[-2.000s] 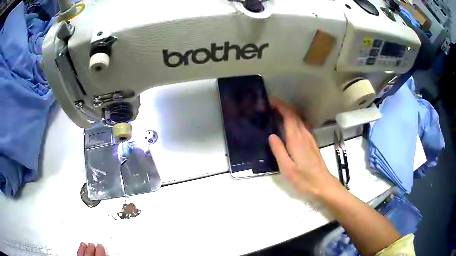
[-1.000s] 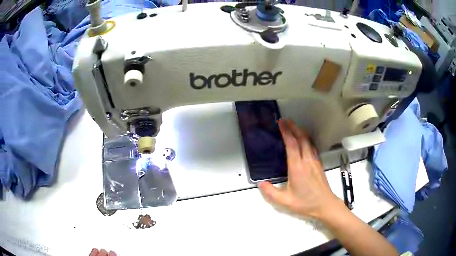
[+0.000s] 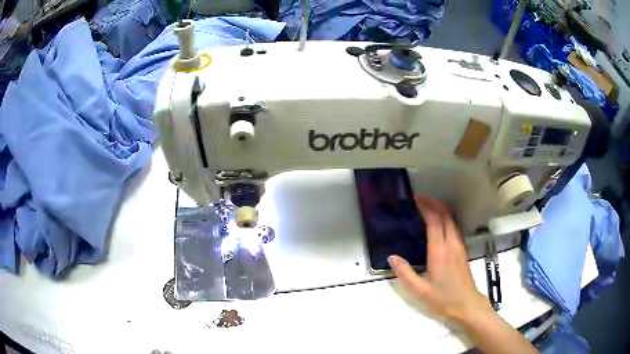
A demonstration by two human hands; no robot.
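A dark smartphone (image 3: 388,221) lies flat on the white machine bed, its far end hidden by the sewing machine's arm (image 3: 290,131). My right hand (image 3: 445,266) rests against the phone's right side, fingers spread and thumb at its near edge; it is not closed round the phone. Of my left hand (image 3: 161,352), only blurred fingertips show at the bottom edge. The presser foot and needle area (image 3: 238,242) is glaring under the lamp, below a cream knob (image 3: 246,216), with no cloth under it.
Crumpled light-blue cloth (image 3: 72,138) is heaped left of the machine. A stack of light-blue cut pieces (image 3: 558,242) lies at the right end. A thin dark metal tool (image 3: 492,276) lies right of my right hand. More blue cloth (image 3: 366,17) is behind the machine.
The phone has slid back a little on the bed, further under the arm, with my right hand against it. The view has shifted, and less of my left hand shows.
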